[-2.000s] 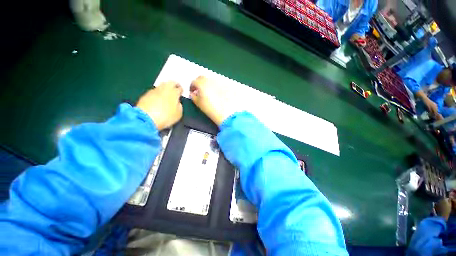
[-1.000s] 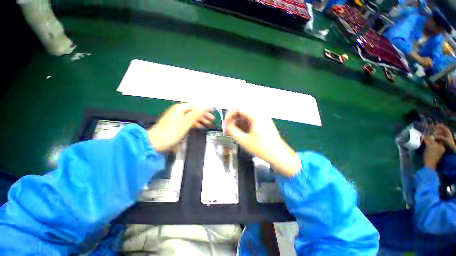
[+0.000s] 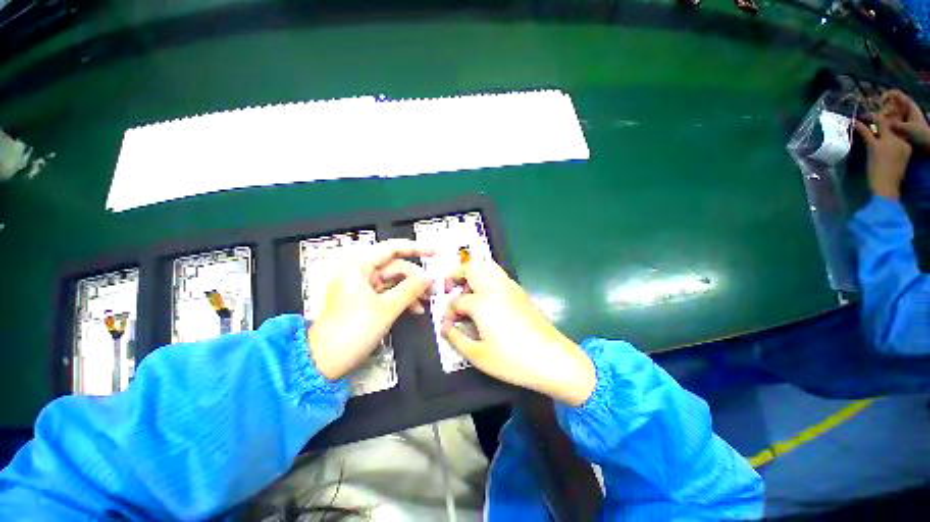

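Note:
A black tray [image 3: 274, 296] with several slots lies in front of me, a silver-white phone screen assembly [image 3: 212, 291] in each. My left hand [image 3: 364, 306] is over the third unit, fingertips bent towards the rightmost unit [image 3: 456, 352]. My right hand [image 3: 505, 328] is over the rightmost unit, thumb and index finger close together beside its orange flex cable [image 3: 464, 255]. The fingertips of both hands are close to each other. Whether either hand pinches a small clear piece cannot be made out. White sticker sheets [image 3: 347, 143] with a toothed edge lie beyond the tray.
The tray and sheets lie on a glossy green bench mat [image 3: 673, 204]. At the right, another person's hands [image 3: 889, 138] and blue sleeve [image 3: 897, 275] are beside a clear plastic bag [image 3: 824, 143]. A whitish object [image 3: 12, 155] is at the left edge.
My hands have moved from the white sheets to over the rightmost unit. The view has shifted, so more of the tray shows and the red-patterned stacks have left the picture.

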